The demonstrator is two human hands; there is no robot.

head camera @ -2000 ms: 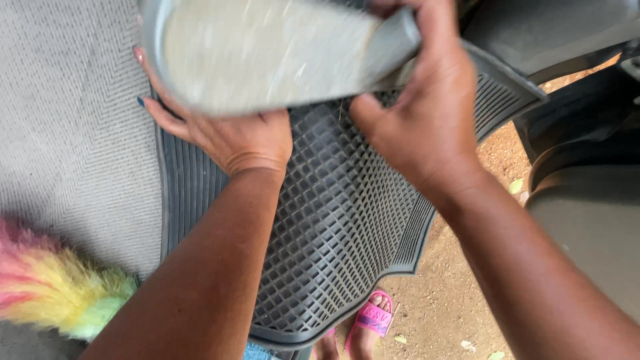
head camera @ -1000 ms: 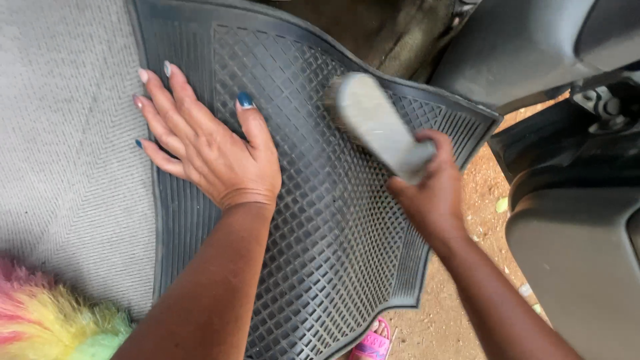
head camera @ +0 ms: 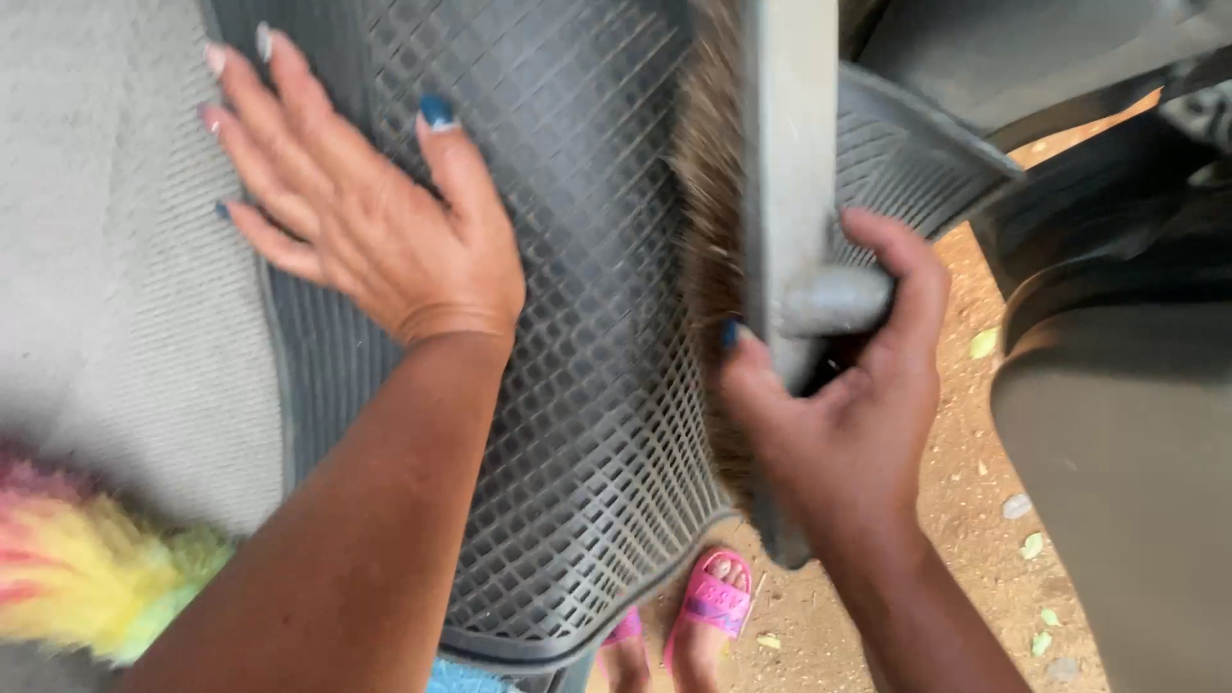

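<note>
A grey rubber car floor mat (head camera: 597, 318) with a raised grid and ribbed borders spans the middle of the view. My left hand (head camera: 385, 221) lies flat on its left part, fingers spread, holding nothing. On the right, my right hand (head camera: 857, 385) grips a brush (head camera: 794, 164) with a pale grey back and brown bristles. The bristles face left toward the mat's right part; whether they touch it cannot be told. The brush is turned on its side, and the mat's ribbed corner shows behind it.
Grey ribbed carpet (head camera: 106, 241) lies at left, with a rainbow-coloured fluffy duster (head camera: 87, 568) at its lower edge. Grey vehicle trim (head camera: 1136, 462) stands at right. Below are sandy ground (head camera: 972, 462) with leaves and feet in pink sandals (head camera: 712, 602).
My left hand, under the brush two seconds ago, has lain flat on the mat since one second ago. The brush in my right hand has turned from back up onto its side. The view is closer now.
</note>
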